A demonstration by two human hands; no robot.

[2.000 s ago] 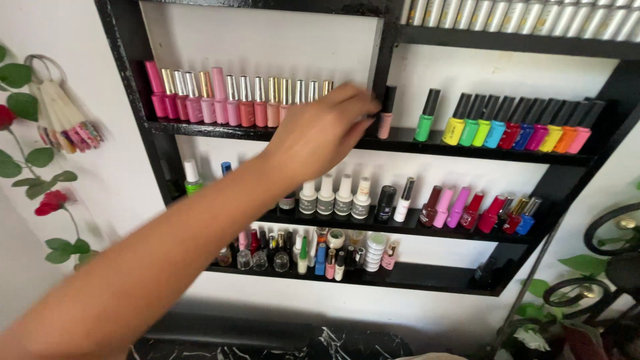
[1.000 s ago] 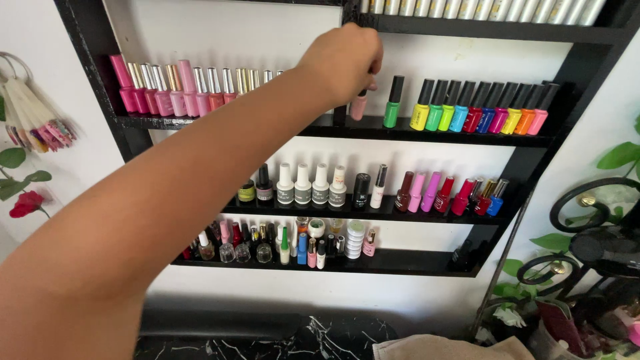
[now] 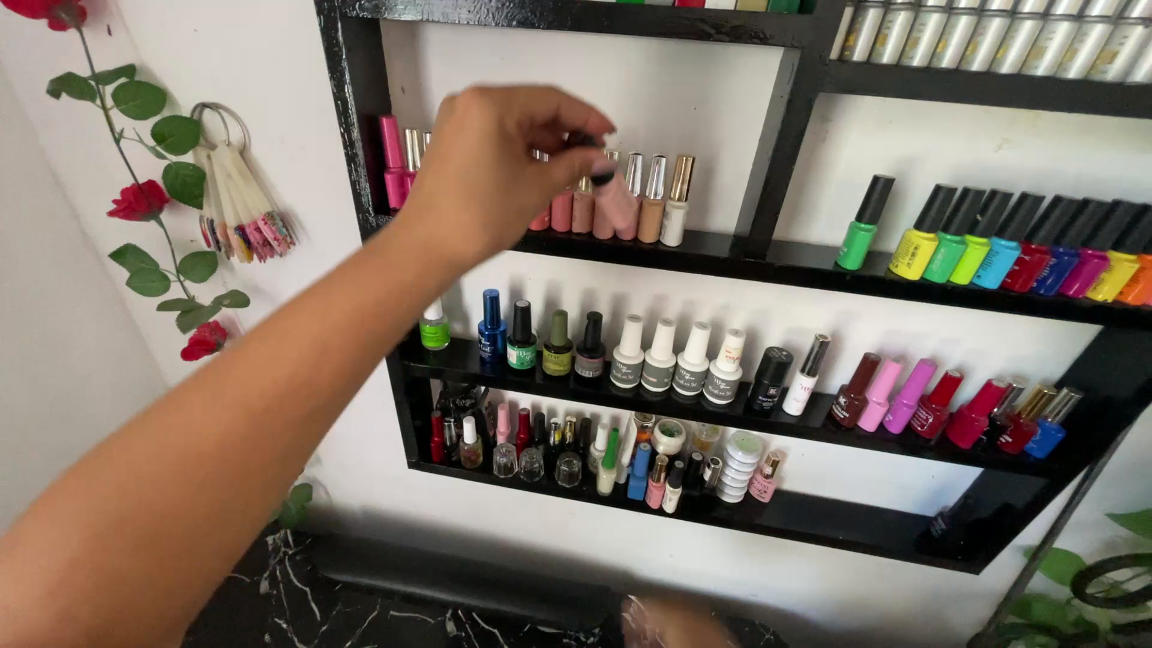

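My left hand (image 3: pixel 531 162) reaches up in front of the wall rack, its fingertips shut on the black cap of a pale pink nail polish bottle (image 3: pixel 616 203). The bottle hangs tilted before the left part of the rack, overlapping a row of pink and nude polishes. To its right in that row are a tan bottle (image 3: pixel 652 216) and a white bottle with a gold cap (image 3: pixel 675 218). Across the divider, a green polish (image 3: pixel 864 232) with a black cap stands left of brightly coloured ones. My right hand (image 3: pixel 675 621) is a blur at the bottom edge; its fingers cannot be made out.
The black rack (image 3: pixel 882 531) holds more polishes and small jars on its lower shelves, and silver-coloured bottles (image 3: pixel 981 36) above. Nail swatch sticks (image 3: pixel 238 202) on a ring and artificial roses (image 3: pixel 139 200) hang at left. A black marbled surface (image 3: pixel 351 603) lies below.
The pale pink bottle, earlier beside the green one right of the divider, is in my left hand. That hand has moved left across the divider. My right hand has appeared at the bottom.
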